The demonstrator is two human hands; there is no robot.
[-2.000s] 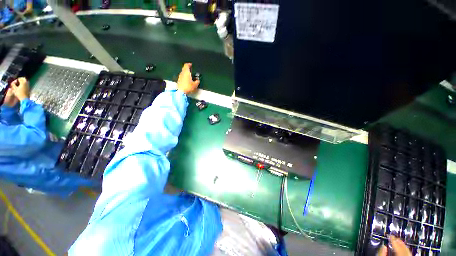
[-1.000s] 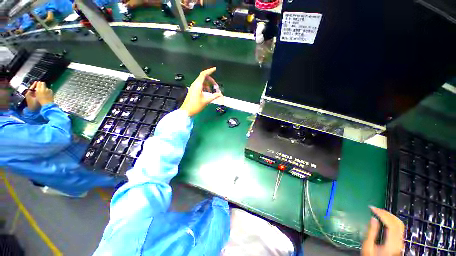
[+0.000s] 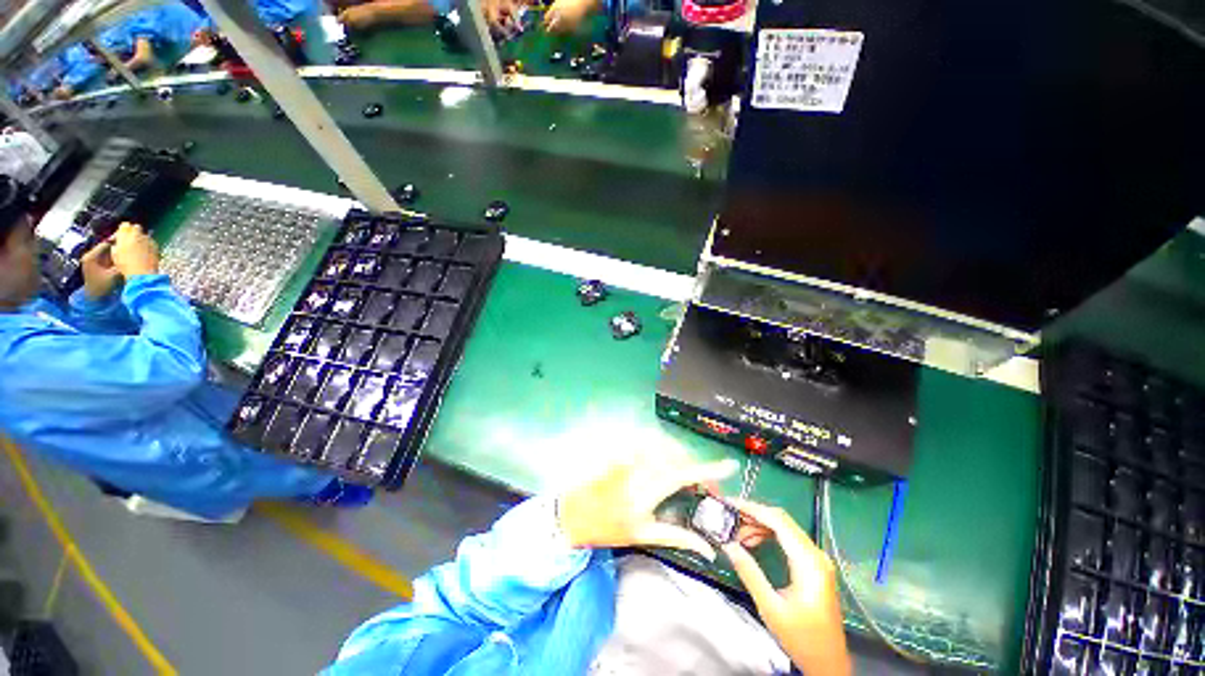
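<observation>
My left hand and my right hand meet above the bench's front edge. Between them is a small black camera unit with a pale squarish face. The fingers of both hands touch it. The black test box sits just beyond, with a red light and thin leads at its front. Part of a lead is hidden behind my hands.
Two loose black units lie left of the box. A black blister tray is at left, another at right. A large black housing overhangs the box. A blue stick lies at right. A neighbouring worker sits left.
My left hand has come back from the belt side to the bench front. My right hand has moved left from beside the right tray. Both now meet at a camera unit.
</observation>
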